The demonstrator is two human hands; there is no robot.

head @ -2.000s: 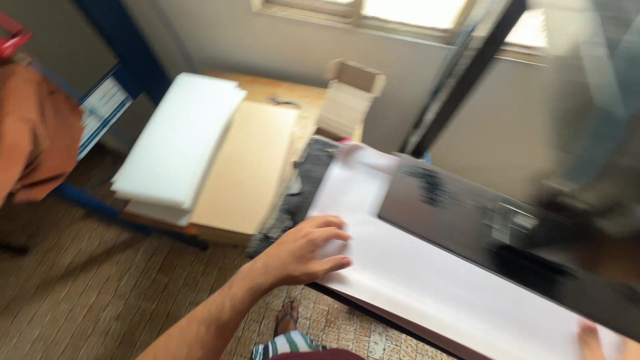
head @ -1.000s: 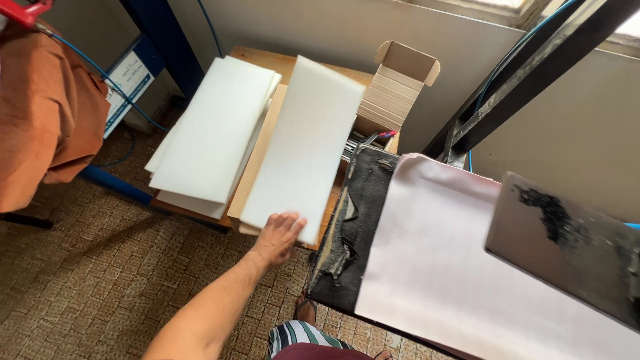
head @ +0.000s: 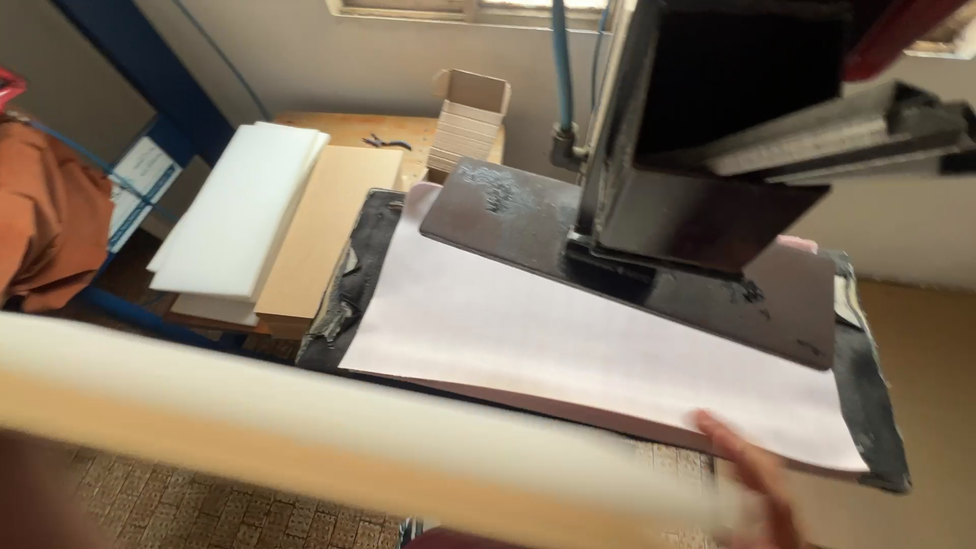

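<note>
A long white panel with a tan layer under it point(head: 328, 442) crosses the lower left of the view, close to the camera and blurred. At its right end is my right hand point(head: 755, 480), fingers spread near the front edge of the padded press bed; whether it grips the panel is unclear. A dark blurred shape at the lower left may be my left hand, but I cannot tell. A pale pink-white sheet point(head: 595, 343) covers the black-edged bed. Above the sheet, a dark metal plate point(head: 526, 217) sits under the press head point(head: 686, 221).
At the left, a wooden table point(head: 343, 122) bears stacked white sheets point(head: 236, 206), tan boards point(head: 335, 221), pliers point(head: 387, 142) and an open cardboard box point(head: 469, 114). An orange-brown cloth point(head: 49, 213) hangs at the far left. A blue hose point(head: 563, 69) runs beside the press.
One second ago a hand was on a white sheet lying over the tan boards; that sheet is gone from there. A white and tan panel now spans the foreground. The view has shifted right.
</note>
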